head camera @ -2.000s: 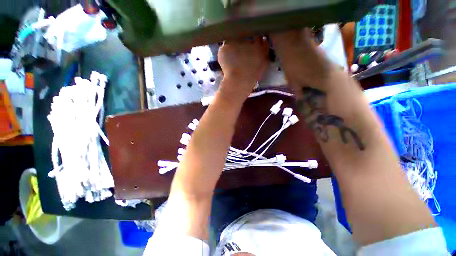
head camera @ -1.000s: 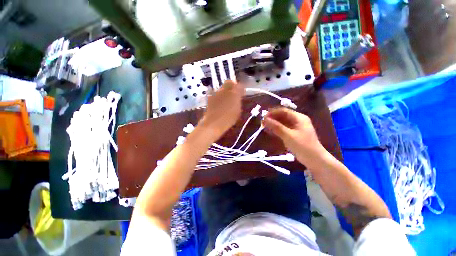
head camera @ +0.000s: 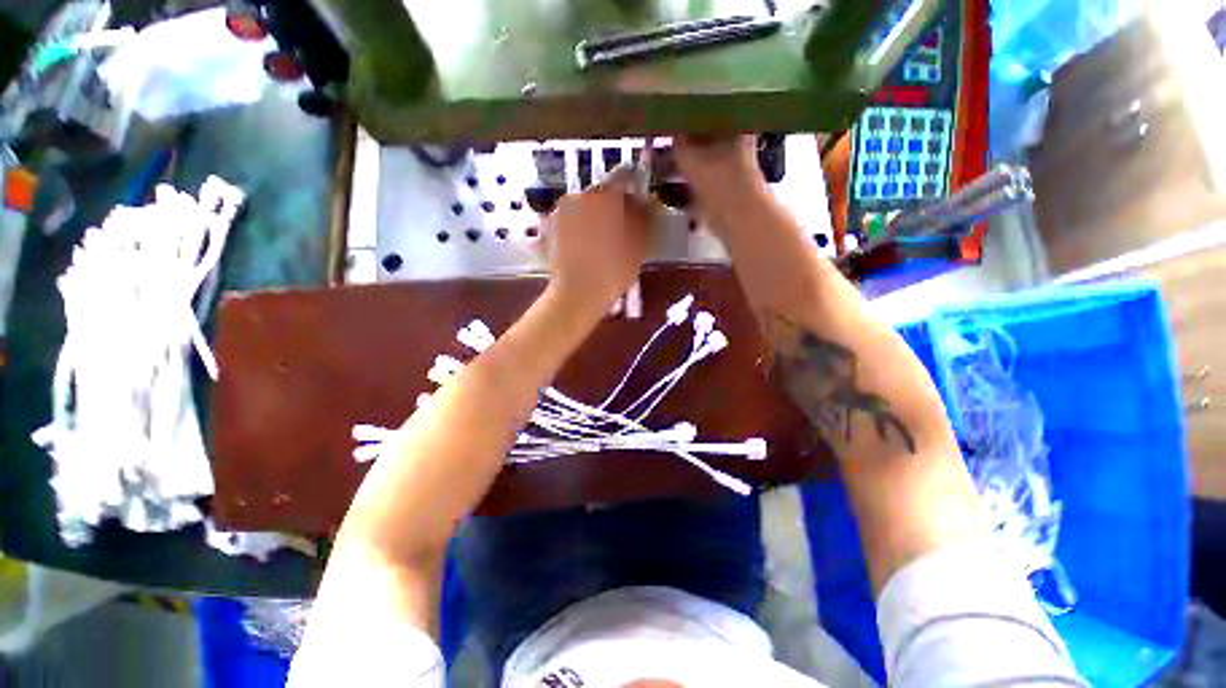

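Note:
My left hand (head camera: 601, 239) is at the front of the dark fixture (head camera: 549, 169), its fingertips around a white cable end (head camera: 627, 298) that hangs down over the brown board (head camera: 303, 390). My right hand (head camera: 719, 164) reaches under the green press head (head camera: 592, 116) at the fixture's right side; its fingertips are partly hidden, so what it touches cannot be told. White leads stand in the fixture between the hands. Several loose white cable leads (head camera: 645, 437) with plastic end connectors lie crossed on the board, partly under my left forearm.
A thick white cable bundle (head camera: 128, 370) lies on the dark bench at left. The perforated plate (head camera: 417, 208) is behind the board. A blue bin (head camera: 1116, 444) with tangled leads stands at right. Metal bars (head camera: 948, 215) stick out below the orange-red control panel (head camera: 904, 155).
My right hand has moved from the loose leads on the board up to the fixture under the press head. My left hand stays at the fixture's front. The camera view has shifted.

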